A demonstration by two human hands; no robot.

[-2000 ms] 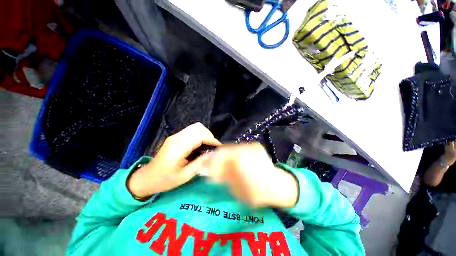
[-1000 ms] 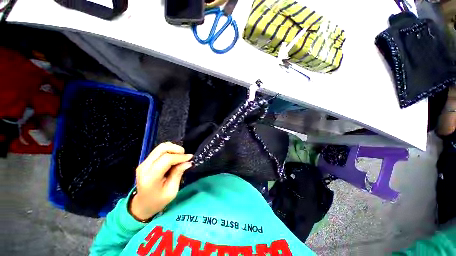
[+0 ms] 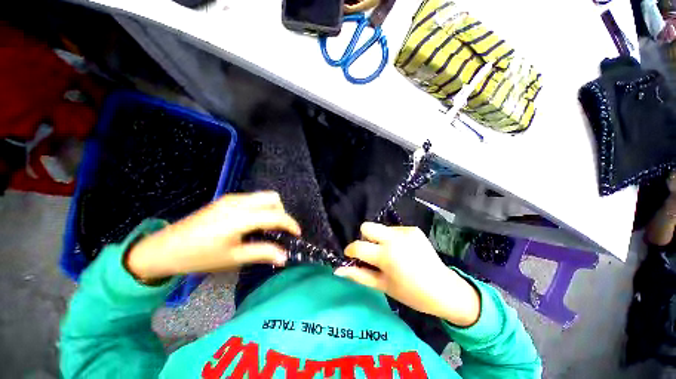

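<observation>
A black garment piece with a narrow trim flecked white (image 3: pixel 315 252) lies over my lap. My left hand (image 3: pixel 222 235) holds the trimmed edge between thumb and fingers at its left end. My right hand (image 3: pixel 400 268) pinches the same edge further right. From my right hand the trim runs up to a small whitish clip (image 3: pixel 419 157) at the table's edge. No needle or thread can be made out.
The white table (image 3: pixel 519 174) carries blue-handled scissors (image 3: pixel 356 50), a smartphone (image 3: pixel 313 15), a yellow striped bundle (image 3: pixel 474 68) and another black trimmed piece (image 3: pixel 634 126). A blue-rimmed crate (image 3: pixel 230 159) stands at left, a purple stool (image 3: pixel 557 277) at right. A person's arm shows at far right.
My right hand, out at the lower right a second ago, is back on the trim. My left hand has kept hold of the edge, which now lies more level. The view has shifted.
</observation>
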